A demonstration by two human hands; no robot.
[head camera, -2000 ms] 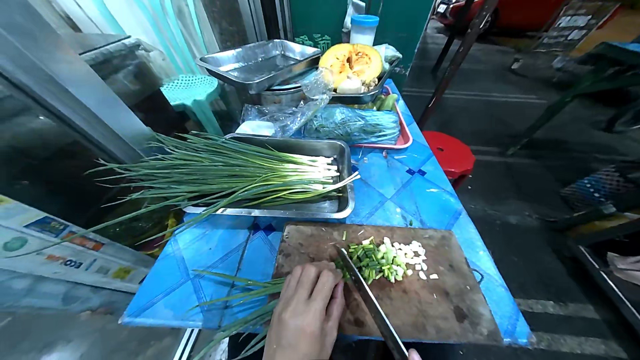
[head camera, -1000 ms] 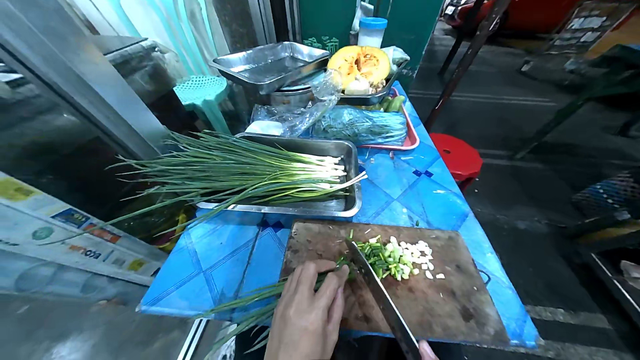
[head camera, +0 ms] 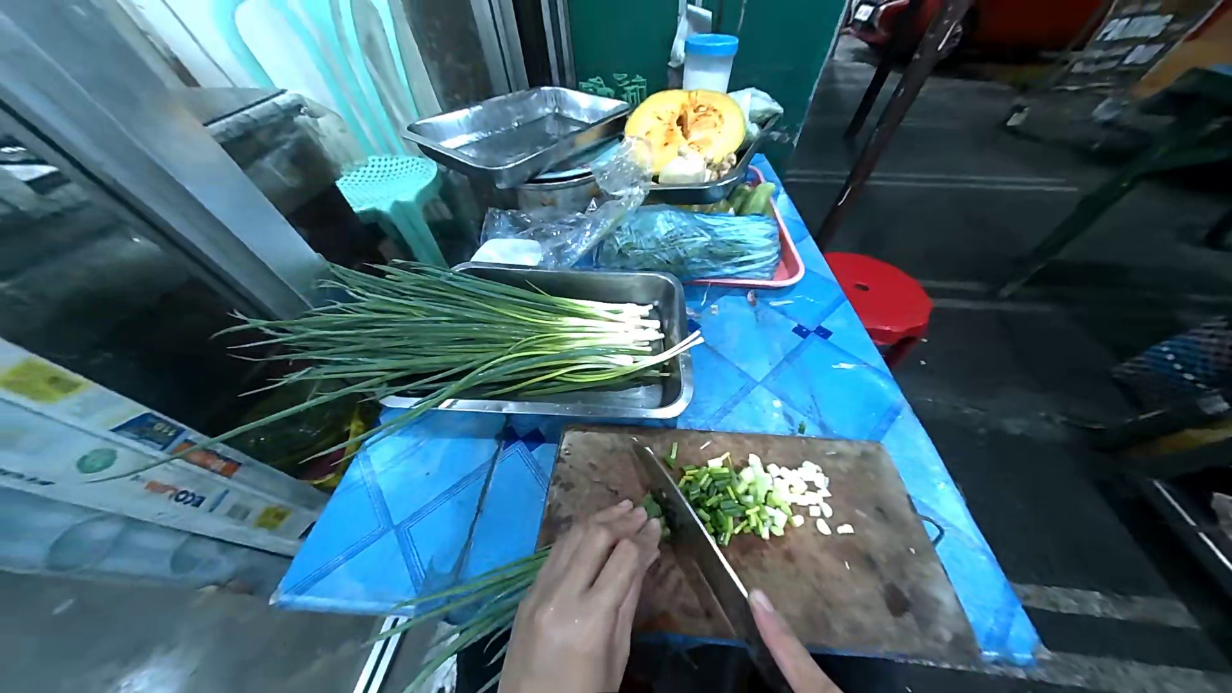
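Observation:
My left hand (head camera: pixel 582 597) holds a bunch of scallions (head camera: pixel 491 602) down on a worn wooden cutting board (head camera: pixel 808 597), their green tops trailing off its left side. At the bottom edge my right hand (head camera: pixel 789 650) grips a long kitchen knife (head camera: pixel 701 549), its index finger along the spine and most of the hand out of view. The blade lies just right of my left fingertips, tip pointing up the board. Against its right side sits a pile of chopped scallions (head camera: pixel 736 500), green near the blade and white farther right.
Beyond the board, a steel tray (head camera: pixel 664 409) holds whole scallions (head camera: pixel 500 337). Farther back are a plastic-wrapped bundle of greens (head camera: pixel 688 245) on a red tray (head camera: pixel 791 265), a cut squash (head camera: pixel 685 130), an empty steel tray (head camera: pixel 520 135) and a lidded container (head camera: pixel 709 65). A red stool (head camera: pixel 878 294) stands right of the blue-covered table.
The knife and both hands stay close together at the cut end of the scallions, with only small shifts. The view has moved slightly.

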